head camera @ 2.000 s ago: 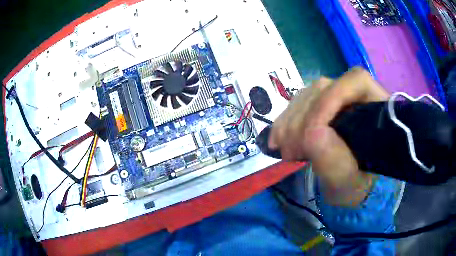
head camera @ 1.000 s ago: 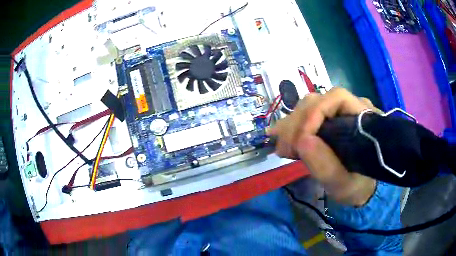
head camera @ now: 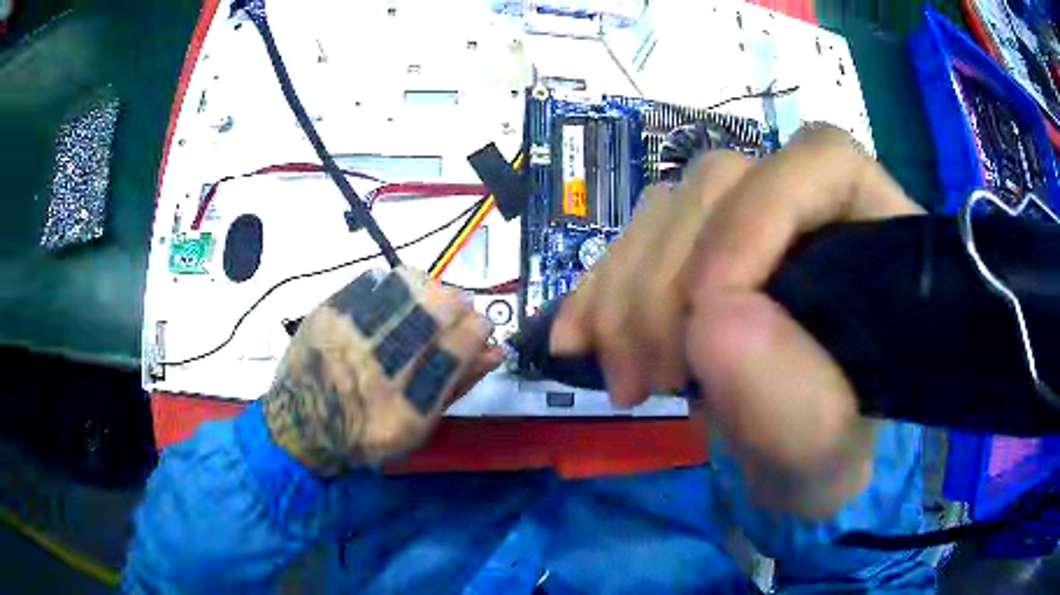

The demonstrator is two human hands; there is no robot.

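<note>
My right hand [head camera: 744,314] is closed around the black electric screwdriver [head camera: 918,314], whose nose points left at the lower left corner of the blue motherboard [head camera: 552,250]. My left hand [head camera: 378,360], with dark patches on its back, is at the panel's near edge, its fingertips close to the screwdriver's nose. Whether those fingertips hold anything is hidden. The motherboard lies on the white back panel [head camera: 337,70]. My right hand covers much of the board and part of the fan [head camera: 692,142]. Yellow, red and black wires [head camera: 465,238] run from the board's left edge.
The orange-red foam pad [head camera: 523,447] shows under the panel. A black cable [head camera: 308,116] crosses the panel's left part, near a black oval speaker [head camera: 243,248]. A speckled grey strip [head camera: 81,174] lies on the green surface at left. A blue tray [head camera: 947,128] stands at right.
My left hand has come into view at the panel's near edge. The screwdriver has moved from the board's right corner to its left corner. The view has shifted left.
</note>
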